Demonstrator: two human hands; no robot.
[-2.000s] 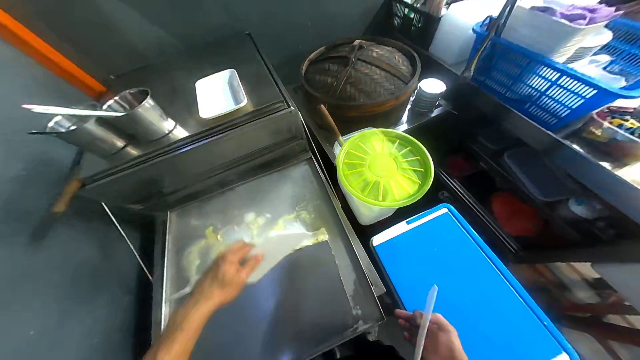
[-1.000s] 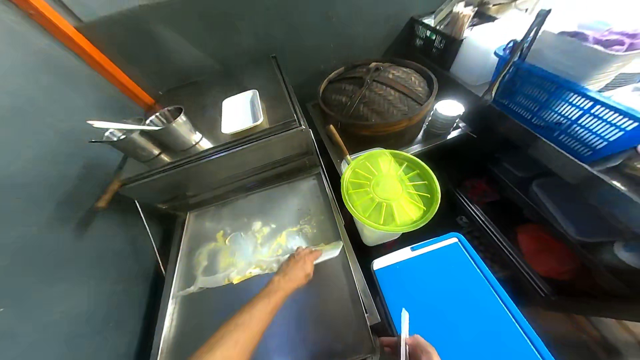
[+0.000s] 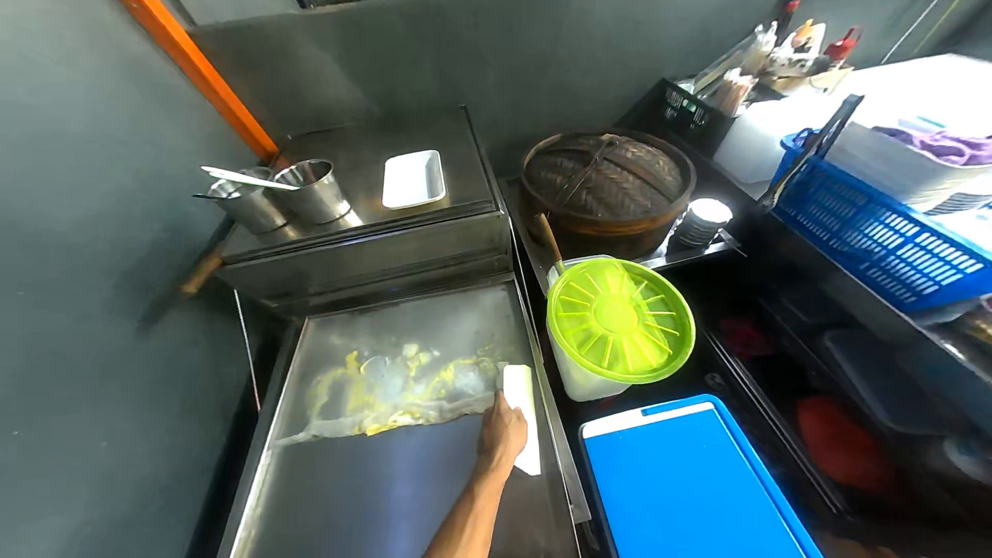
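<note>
My left hand [image 3: 502, 430] is closed around a flat white scraper [image 3: 521, 418], which stands against the right part of a steel griddle [image 3: 372, 496]. Left of it, a band of whitish liquid with yellow, egg-like bits [image 3: 403, 387] lies across the griddle's middle. Below that band the steel surface looks dark and smooth. My right hand is out of the frame.
Right of the griddle are a white tub with a green lid [image 3: 620, 318] and a blue board [image 3: 690, 480]. Behind stand a woven bamboo steamer [image 3: 608, 182], steel cups [image 3: 314, 190] and a white tray [image 3: 414, 180]. A blue basket [image 3: 883, 225] sits at right.
My left hand has moved rightward across the griddle, and the white scraper now points lengthwise along its right side. My right hand, seen earlier with a pale, thin tool, has left the view.
</note>
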